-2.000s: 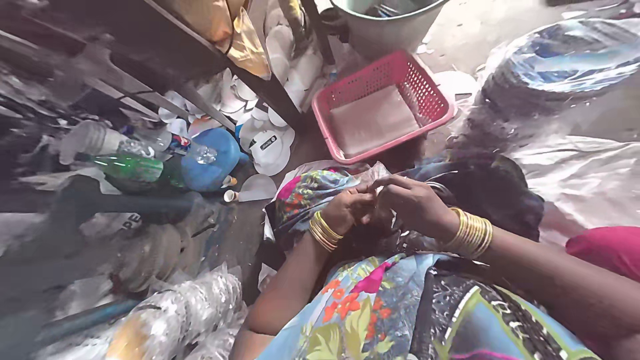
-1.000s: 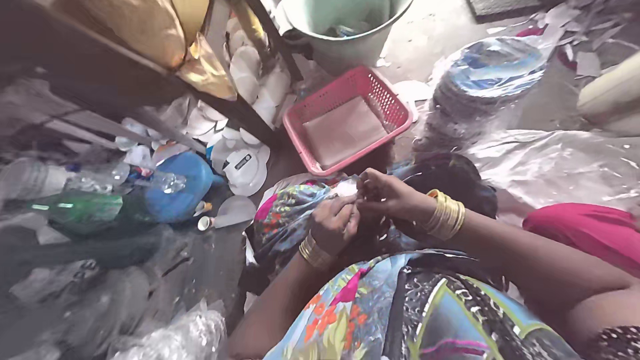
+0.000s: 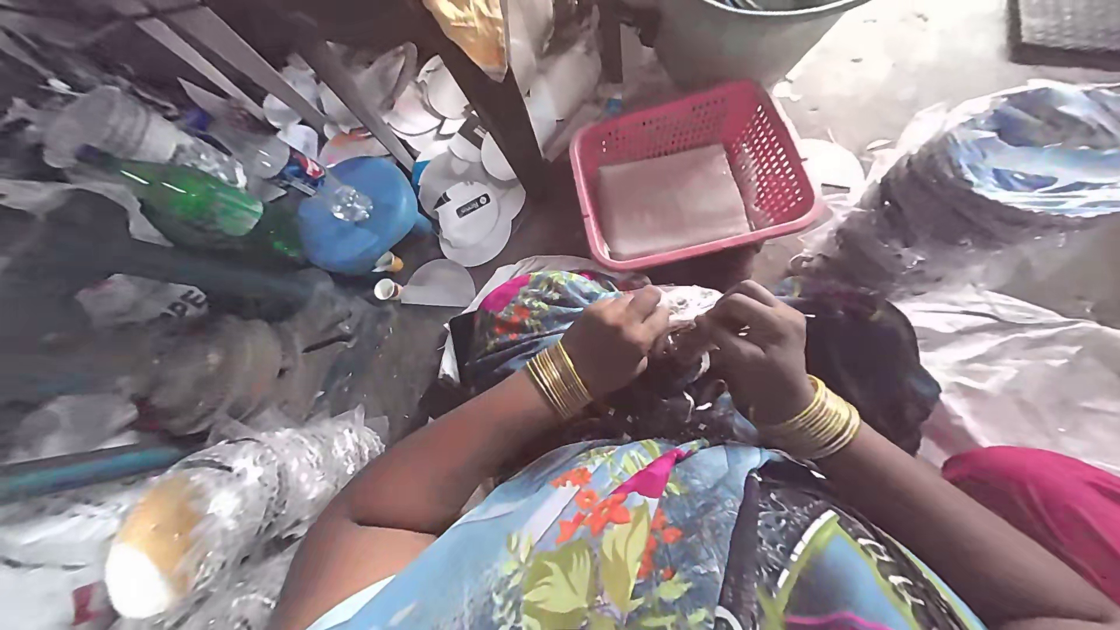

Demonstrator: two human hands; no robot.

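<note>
My left hand [image 3: 615, 339], with gold bangles at its wrist, pinches the left side of a small whitish, shiny piece [image 3: 687, 303], perhaps thin plastic. On the piece's right side my right hand [image 3: 759, 346] grips with bent fingers, also below a stack of bangles. Both hands are close together above the lap, over floral cloth [image 3: 538, 302] and dark cloth. Just beyond them stands a pink plastic basket [image 3: 588, 188] with perforated walls and a flat, pale sheet or pad [image 3: 674, 201] in it. The fingers hide part of the held piece.
Bottles, one of green plastic [image 3: 188, 197], a blue round object [image 3: 359, 219] and white discs [image 3: 472, 219] lie at the left. A grey bucket [image 3: 744, 44] stands behind the basket. Plastic-wrapped stacks are at right [image 3: 910, 201] and lower left [image 3: 254, 490].
The hands have moved a little apart, and the whitish piece shows more plainly between them. The view has shifted somewhat.
</note>
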